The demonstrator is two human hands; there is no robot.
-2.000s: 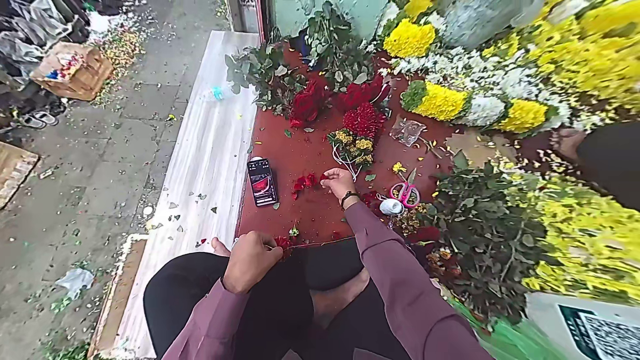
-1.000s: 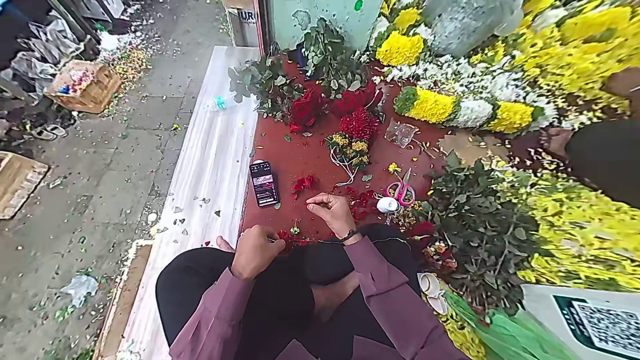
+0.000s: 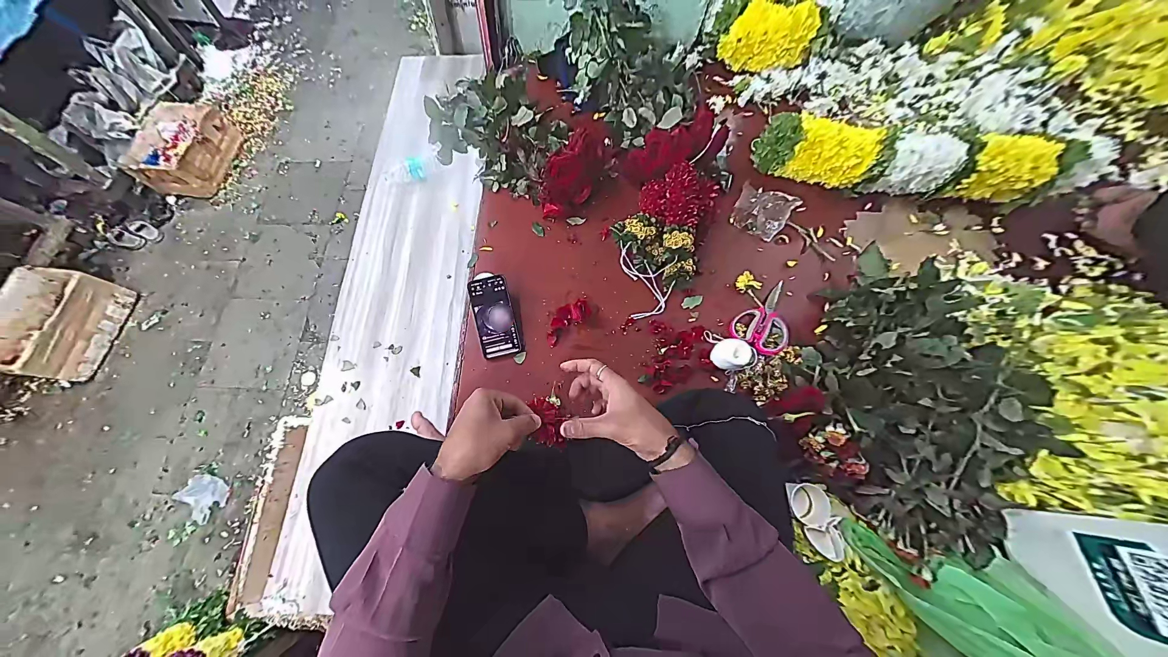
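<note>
My left hand (image 3: 484, 432) is held above my lap with thumb and fingertips pinched together; what lies between them is too small to tell. Close beside it, my right hand (image 3: 617, 411) has its thumb and fingers apart and shows nothing in its grasp. Small red flowers (image 3: 548, 422) show between the two hands. A thin white thread (image 3: 721, 422) runs over my right knee. A white thread spool (image 3: 733, 354) lies beside pink-handled scissors (image 3: 759, 330). More red flowers (image 3: 569, 317) lie on the red surface, right of a smartphone (image 3: 495, 317).
Red roses (image 3: 575, 171), a red flower bunch (image 3: 680, 194) and yellow flowers with white string (image 3: 659, 245) are at the back. Leafy stems (image 3: 949, 411) and yellow flowers (image 3: 1077, 392) fill the right. A yellow-and-white garland (image 3: 923, 162) lies behind. A white board (image 3: 383, 274) edges the left.
My right hand has come back from the red flowers on the surface toward my left hand, and its fingers have spread. My left hand has come up and nearer to the right.
</note>
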